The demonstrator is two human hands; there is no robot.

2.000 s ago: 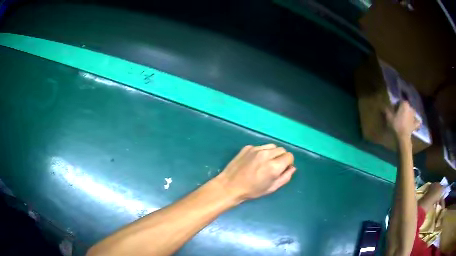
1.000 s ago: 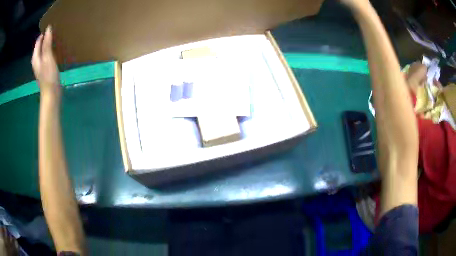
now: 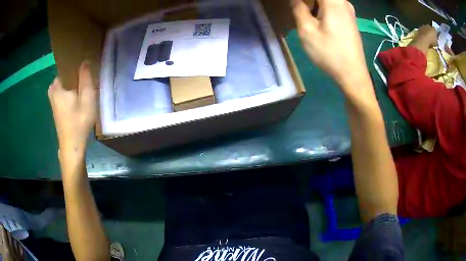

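Note:
An open brown carton [image 3: 204, 130] stands on the green bench in front of me. A pale foam tray [image 3: 240, 104] with greyish film-covered contents fills it. A white leaflet [image 3: 184, 48] with a picture of two dark cylinders and a square code lies on top. A small brown box [image 3: 191, 93] shows partly from under the leaflet. My left hand [image 3: 74, 107] grips the flap at the carton's left side. My right hand [image 3: 329, 41] is at the flap at the upper right, its fingertips partly hidden behind the cardboard.
A person in red sleeves [image 3: 424, 92] is at the right with crumpled tan paper [image 3: 444, 66]. White cords [image 3: 391, 30] lie between us. A blue stool [image 3: 329, 214] stands below the bench edge. A bright green strip [image 3: 25, 72] runs along the bench [image 3: 30, 132].
The carton came onto the bench in front of me and has since shifted slightly left and up. My hands moved inward along its flaps. The red sleeve reaches further in; the phone is no longer visible.

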